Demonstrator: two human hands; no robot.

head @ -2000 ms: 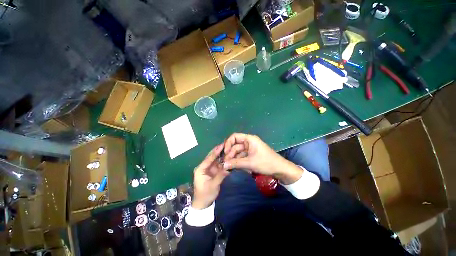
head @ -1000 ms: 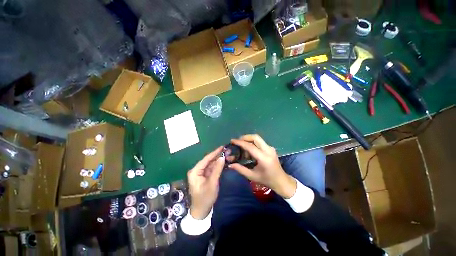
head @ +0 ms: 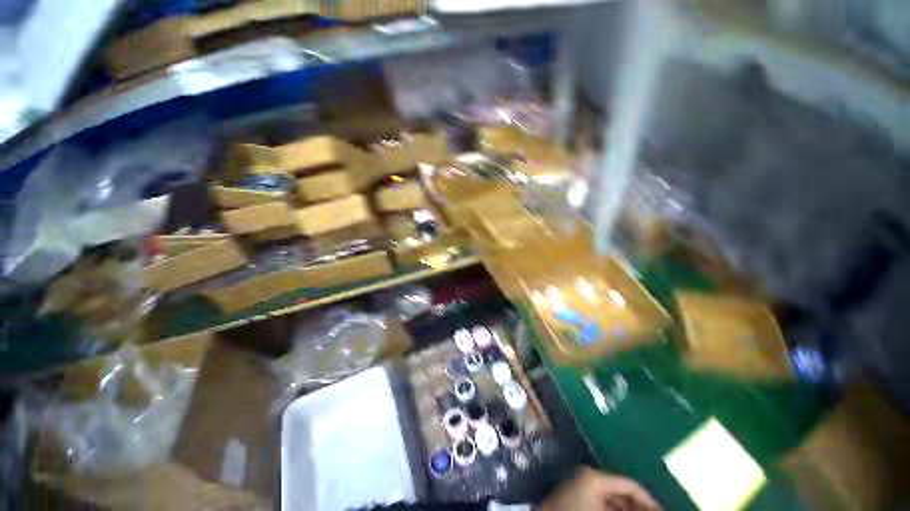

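Note:
My left hand (head: 599, 493) shows only in part at the bottom edge, blurred and cut off, with a bit of white cuff and dark sleeve to its left. Whether it holds anything cannot be told. My right hand is out of the picture. The round device from the earlier frames is not visible. Round housings (head: 465, 389) with white, pink and dark rings stand in rows on a brown board in a dark tray, left of and above my left hand. One blue round piece (head: 441, 461) is at their lower left.
An empty-looking white tray (head: 344, 439) lies left of the housings. A cardboard box (head: 649, 299) with small white and blue parts, another box (head: 733, 334) and a pale paper sheet (head: 715, 467) are on the green bench. Shelving with small cartons (head: 334, 216) stands behind; clear plastic bags (head: 110, 409) lie left.
The view has swung left, bringing in the shelving and white tray; the tools and cups are out of view. My right hand and the round device have left the picture; my left hand is at the bottom edge.

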